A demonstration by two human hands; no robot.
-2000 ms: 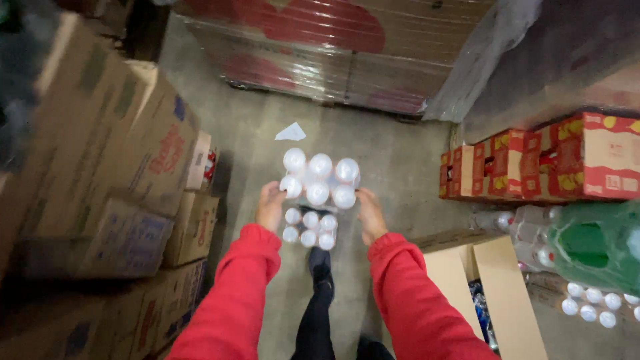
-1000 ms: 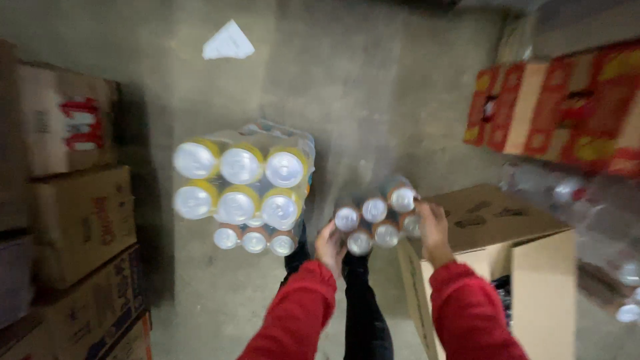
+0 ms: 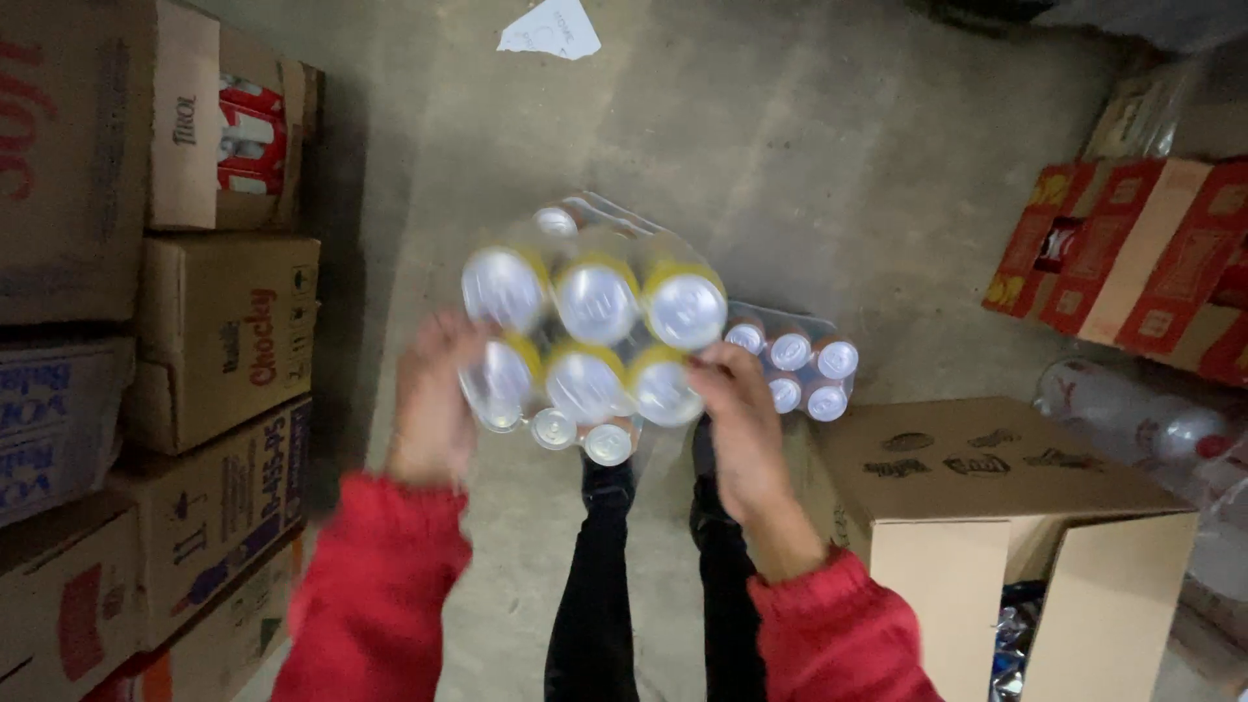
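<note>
Between my two hands is a shrink-wrapped pack of yellow-rimmed cans (image 3: 593, 333), seen from above and blurred. My left hand (image 3: 436, 395) grips its left side, and my right hand (image 3: 736, 414) grips its lower right corner. Partly hidden under it, more wrapped cans (image 3: 607, 445) show at the front and back edges. Another wrapped pack of cans (image 3: 788, 348) stands on the floor to the right, beside an open cardboard box (image 3: 975, 458).
Stacked cartons (image 3: 229, 341) line the left side. Red and yellow boxes (image 3: 1121, 263) and wrapped clear bottles (image 3: 1141, 400) are at the right. A torn piece of white paper (image 3: 553, 31) lies on the concrete floor. My feet are just below the packs.
A second ago both hands were around the smaller pack at the right. That pack now stands released, and my hands have moved left onto the yellow-rimmed pack.
</note>
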